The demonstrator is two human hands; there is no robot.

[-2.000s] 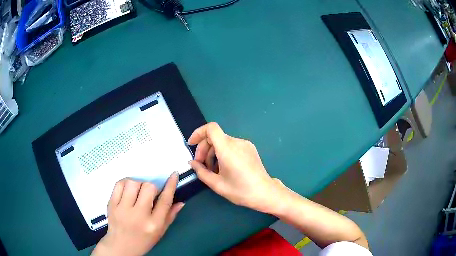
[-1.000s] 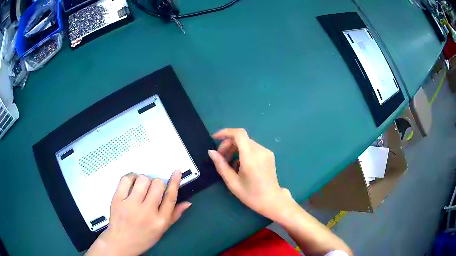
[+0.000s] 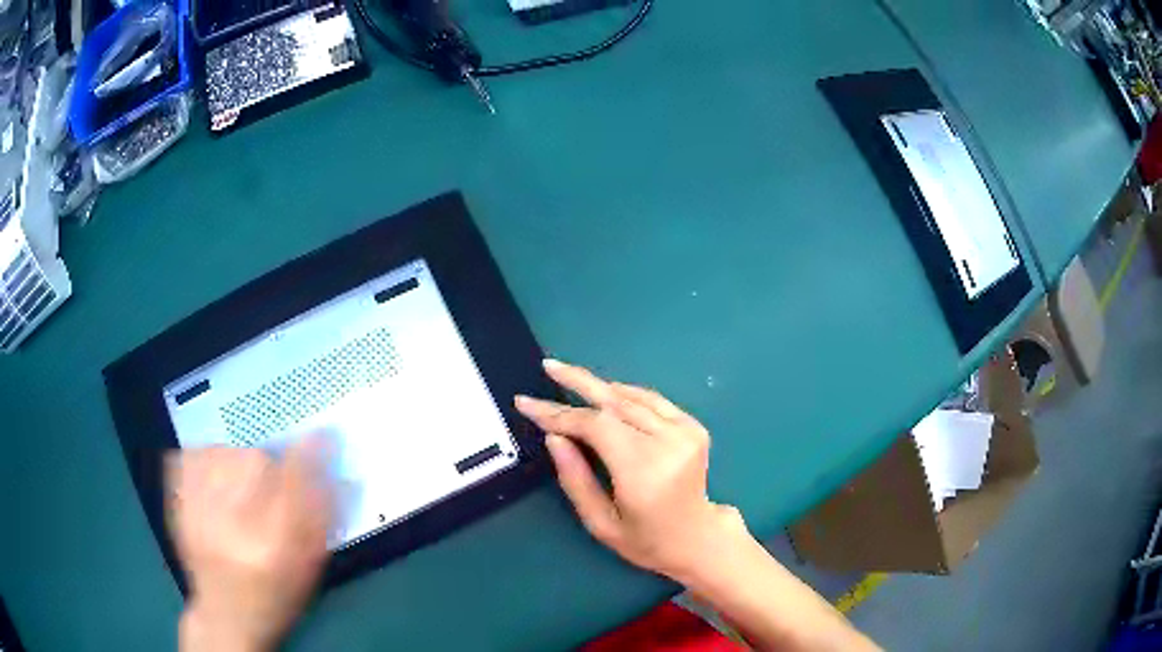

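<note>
A silver laptop bottom cover [image 3: 421, 433] lies on a black foam work mat [image 3: 478, 274], with dotted vent holes and black rubber feet showing. My left hand [image 3: 255, 522] is blurred over the cover's lower left part and hides that corner; I cannot tell whether it touches or holds anything. My right hand [image 3: 637, 465] is over the mat's right edge, beside the cover, with its fingers apart and nothing visible in them.
An electric screwdriver [image 3: 452, 51] lies at the top, its cable curving right. A screw tray [image 3: 283, 66] and a blue parts bin [image 3: 128, 70] are at the upper left. A second laptop [image 3: 953, 198] lies on another mat at the right. A cardboard box [image 3: 879, 510] stands below the bench edge.
My left hand has moved left across the cover, uncovering its lower right part. My right hand has moved off the cover's right edge, and its fingers have spread. The view has shifted slightly.
</note>
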